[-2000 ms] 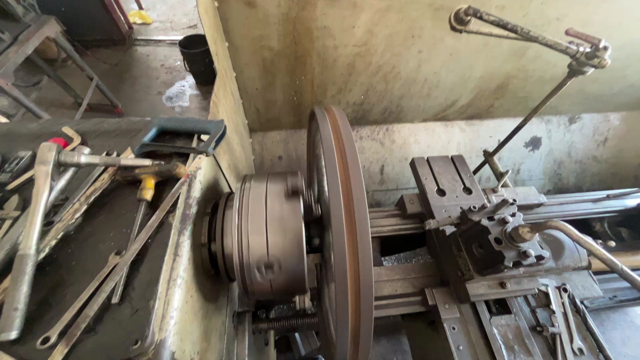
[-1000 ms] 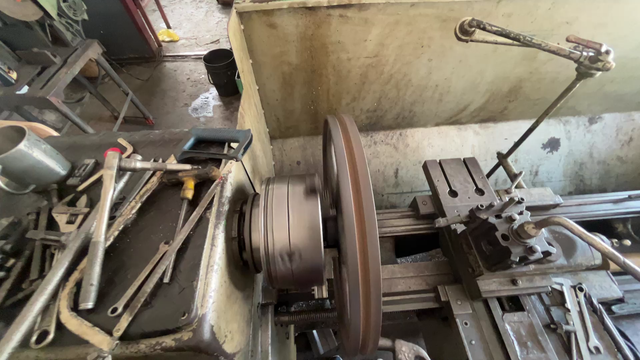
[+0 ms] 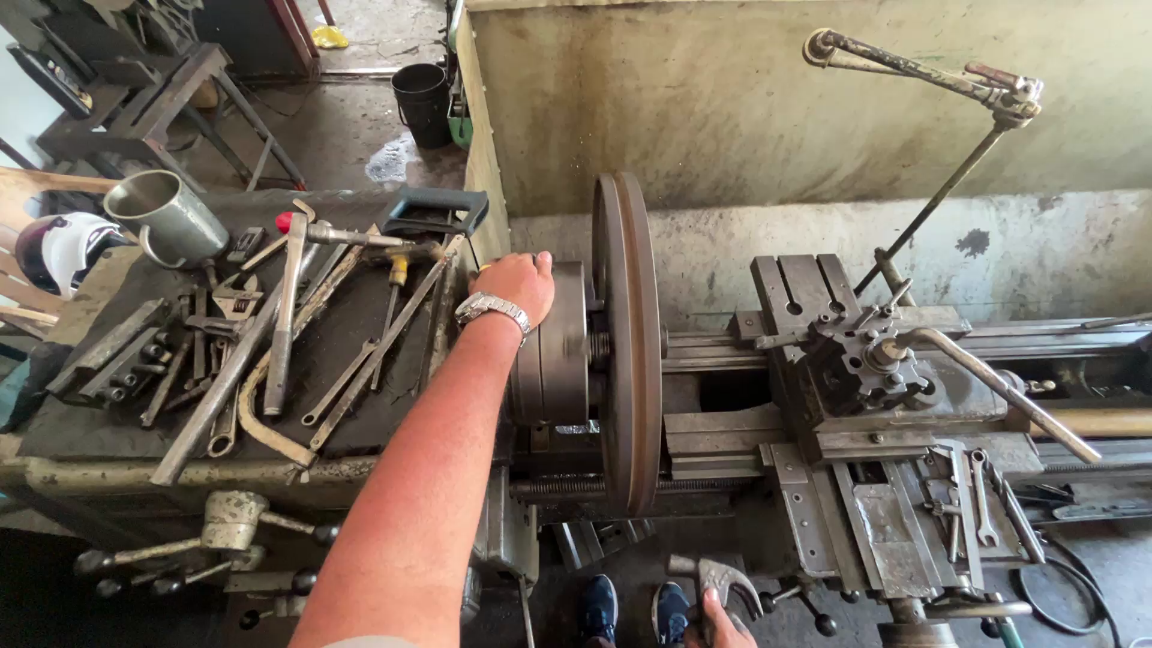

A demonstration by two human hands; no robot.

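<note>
My left hand [image 3: 515,286], with a metal-banded watch on its wrist, rests on top of the lathe chuck [image 3: 562,360]. A large grooved wheel [image 3: 630,342] stands upright just right of the chuck. At the bottom, my right hand [image 3: 720,625] grips a claw hammer [image 3: 724,580] close to its head; the lower part of that hand is cut off by the frame. To the right, the lathe's tool post [image 3: 864,369] with its long bent handle sits on the carriage.
Wrenches, a hacksaw [image 3: 436,207] and a metal mug [image 3: 166,220] lie or stand on the headstock. Control levers [image 3: 234,522] project below it. An open-end wrench [image 3: 983,508] and a caliper lie on the carriage. A jointed arm [image 3: 945,189] rises behind. A black bucket [image 3: 421,103] stands on the floor.
My left hand has come into view and onto the chuck. My right hand with the hammer now shows at the bottom. The view has shifted, showing more of the headstock and floor.
</note>
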